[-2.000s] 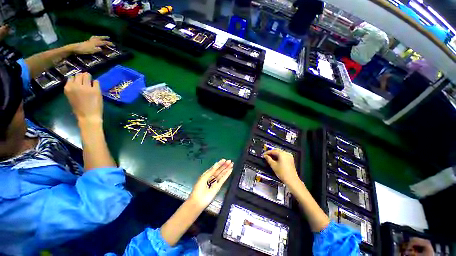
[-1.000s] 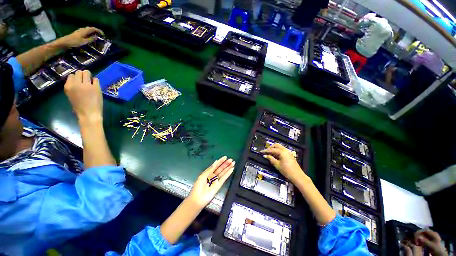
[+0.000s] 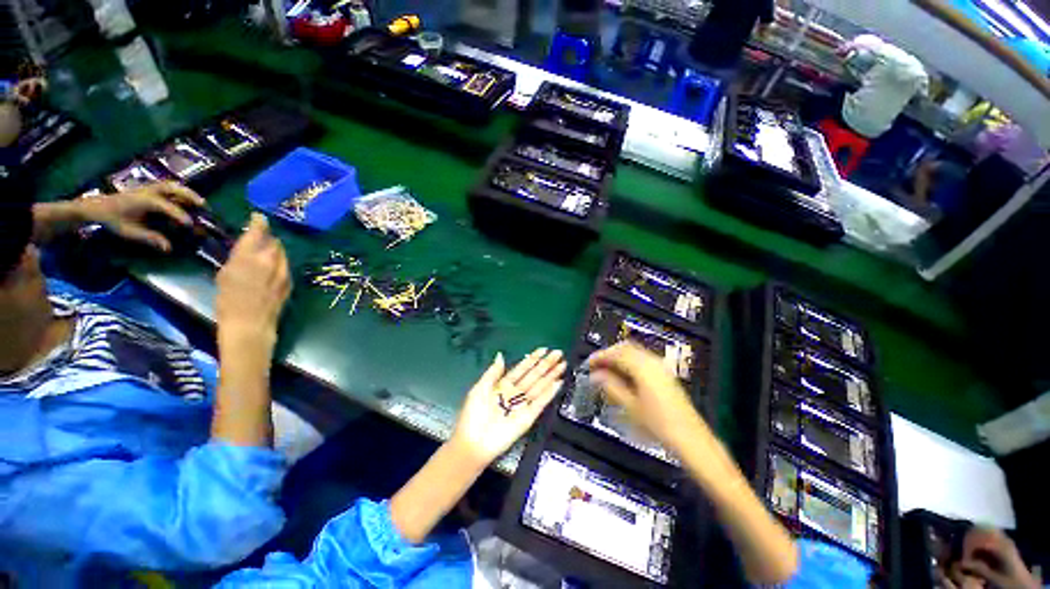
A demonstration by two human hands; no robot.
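Observation:
My left hand (image 3: 507, 405) is palm up with its fingers spread, left of the near foam tray. Several small black parts (image 3: 512, 403) lie loose on its palm. My right hand (image 3: 639, 389) is slightly blurred above the third phone frame of the foam tray (image 3: 524, 466); its thumb and fingertips are close together, and I cannot tell if they hold a part. The nearest phone frame (image 3: 599, 514) lies silver and uncovered in its pocket. The frame under my right hand is partly hidden.
Pale yellow pieces (image 3: 397, 297) and black scatter (image 3: 466, 322) lie on the green mat. Beyond are a clear bag (image 3: 394, 215), a blue bin (image 3: 303, 188) and stacked trays (image 3: 541, 190). Another tray row (image 3: 820, 426) stands right. A neighbouring person's hand (image 3: 253, 276) is at left.
My right hand has moved from the second frame down toward the third. My left palm stays open. The neighbouring person's hands have come down and nearer each other, away from their tray.

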